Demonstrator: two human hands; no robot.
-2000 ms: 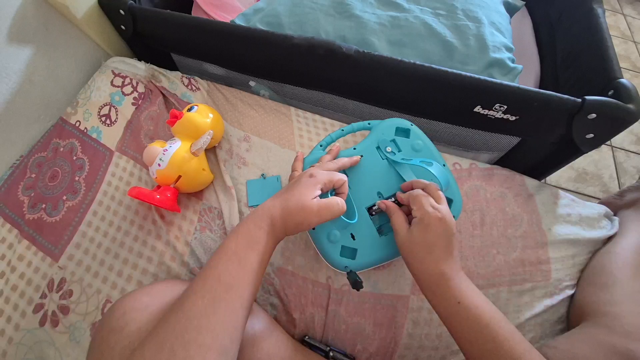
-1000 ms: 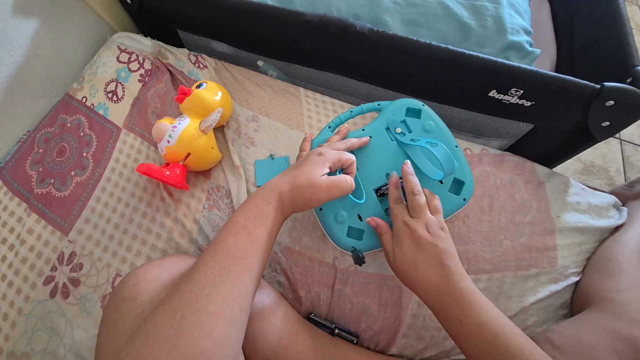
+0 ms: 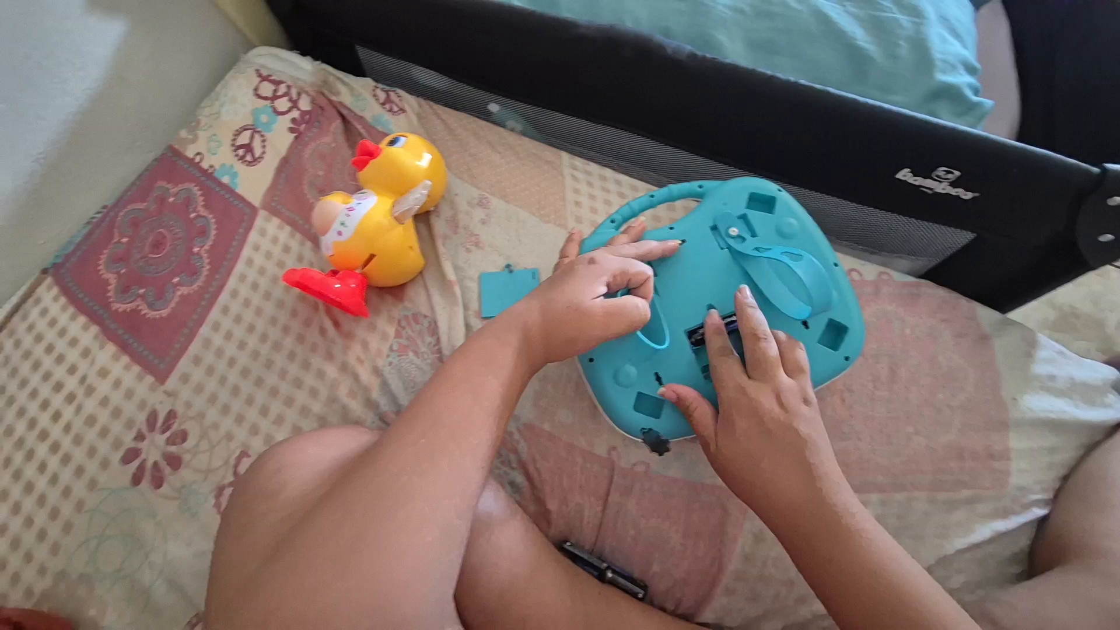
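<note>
A teal plastic toy (image 3: 691, 271) with a carrying handle lies back side up on the bed. My left hand (image 3: 604, 293) rests on its left part, thumb and index finger bent together over a thin teal loop; whether it grips the loop cannot be told. My right hand (image 3: 761, 394) lies over the uncovered battery compartment, fingertips at a dark battery (image 3: 697, 336) inside and thumb at the compartment's lower left. Above the right hand, a teal strap (image 3: 792, 284) curves from the casing. A square teal battery cover (image 3: 509, 291) lies left of the toy.
A yellow toy duck (image 3: 385, 219) with a red base lies on the patterned bedspread (image 3: 910, 394) at the left. Black batteries (image 3: 604, 570) lie beside my leg. Behind the toy runs the black padded rail of a playpen (image 3: 787, 96), with teal fabric inside. A light wall stands upper left.
Two seconds ago my right hand pinched a battery at the compartment; now its fingers are extended and press flat over it. My left hand has stayed on the toy.
</note>
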